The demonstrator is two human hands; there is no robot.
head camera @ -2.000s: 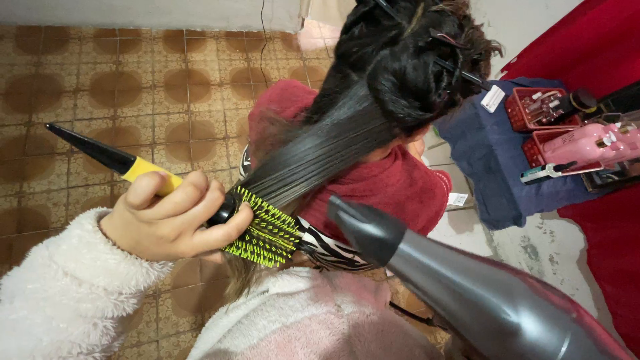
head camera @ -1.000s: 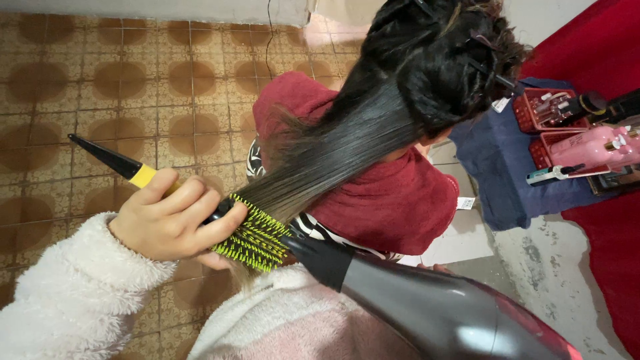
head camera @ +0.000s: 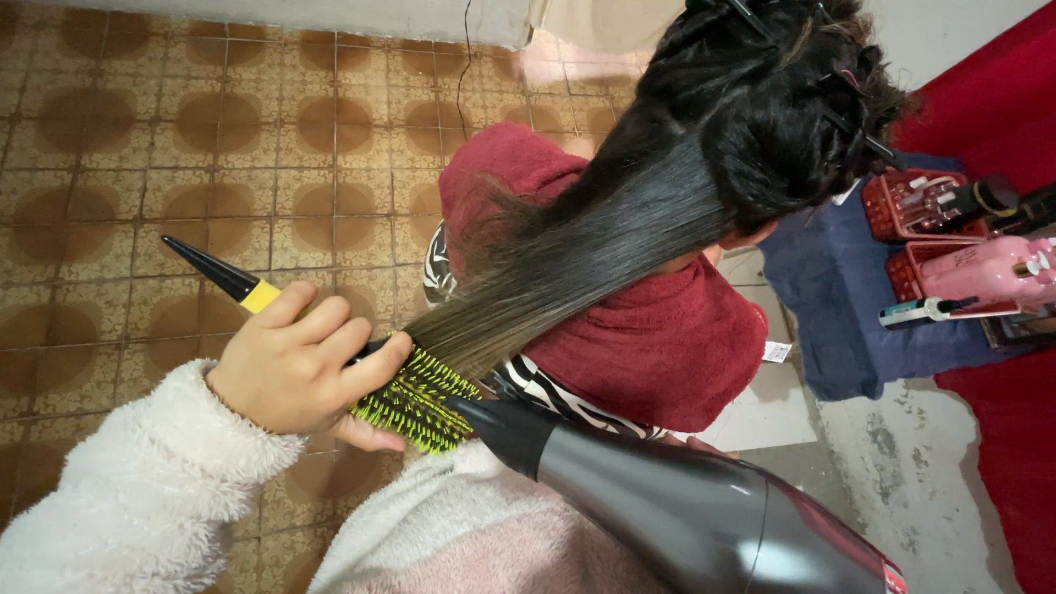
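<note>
My left hand (head camera: 309, 363) grips a round hairbrush (head camera: 417, 400) with green bristles and a yellow and black handle. The ends of a long dark hair section (head camera: 610, 239) lie over the bristles. That hair hangs from a seated person's head, where the rest is pinned up with black clips (head camera: 858, 136). A grey hair dryer (head camera: 660, 495) reaches in from the lower right, its black nozzle at the brush's right end. My right hand cannot be made out. A red towel (head camera: 652, 346) covers the person's shoulders.
At the right, a blue cloth (head camera: 833, 305) lies under red baskets (head camera: 903, 268) holding a pink bottle (head camera: 965, 272) and other bottles. A red curtain (head camera: 990, 91) hangs beside them. Patterned floor tiles (head camera: 190, 190) spread at the left, with a thin dark cable (head camera: 464, 74) near the wall.
The dryer's nozzle has come from right of the brush, apart from it, to the bristles. The brush remains in my left hand at the hair ends.
</note>
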